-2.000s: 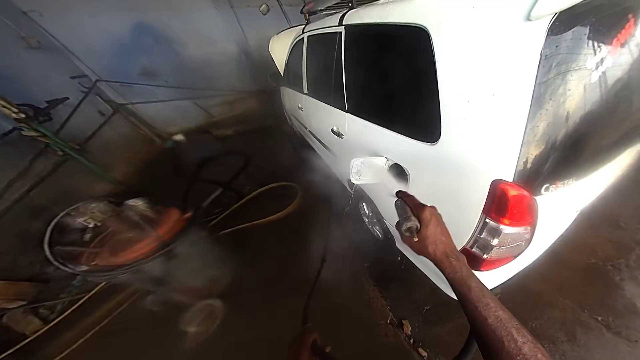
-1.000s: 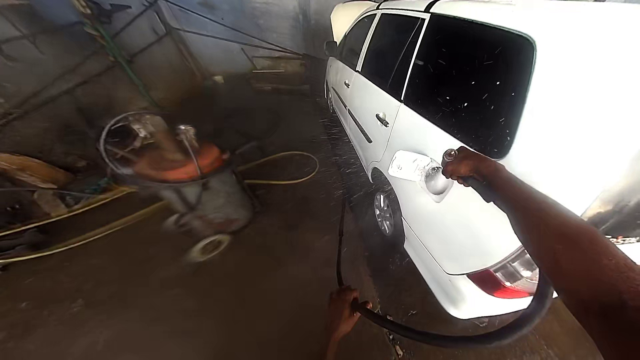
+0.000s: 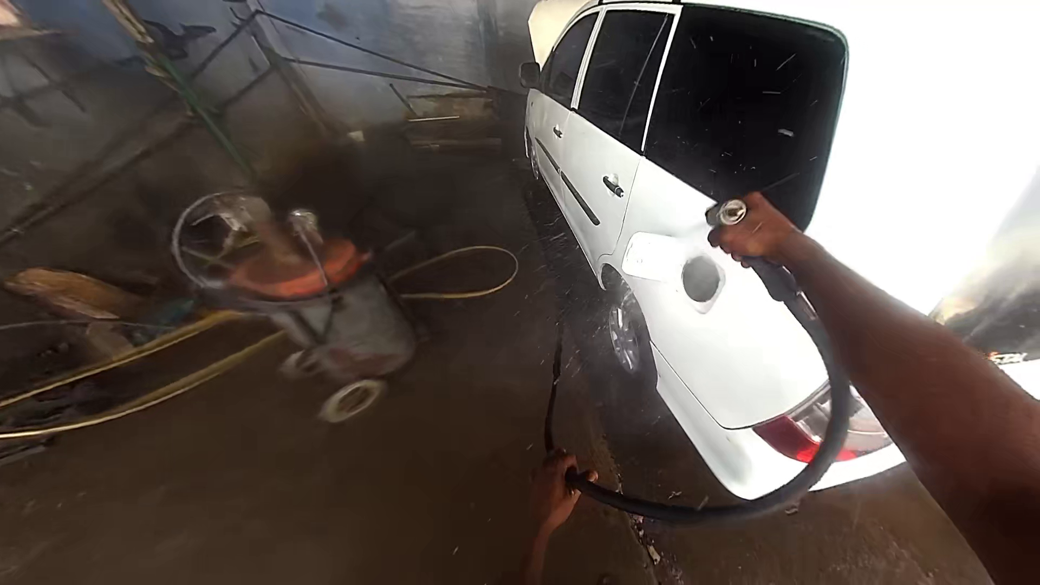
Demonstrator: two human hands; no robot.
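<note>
My right hand (image 3: 760, 231) grips a spray gun (image 3: 725, 213) with a round metal end, in front of the white car's (image 3: 731, 357) rear side window. A black hose (image 3: 829, 439) curves down from the gun to my left hand (image 3: 559, 491), which is closed around it low in the middle of the view. Just below and left of the gun, the fuel filler flap (image 3: 652, 257) stands open beside the round filler recess (image 3: 702, 279). Water drops fly in front of the dark windows and beside the rear wheel (image 3: 626, 329).
At the left stands a wheeled grey tank (image 3: 357, 329) with an orange top (image 3: 296, 272). Yellow hose (image 3: 187, 378) loops over the wet floor around it. Metal poles (image 3: 203, 122) lean near the blue wall. The red and clear tail light (image 3: 792, 439) is at the car's rear corner.
My right hand has moved from below the filler recess to above it. My left hand, barely visible at the bottom two seconds ago, now shows clearly on the hose. The view has shifted.
</note>
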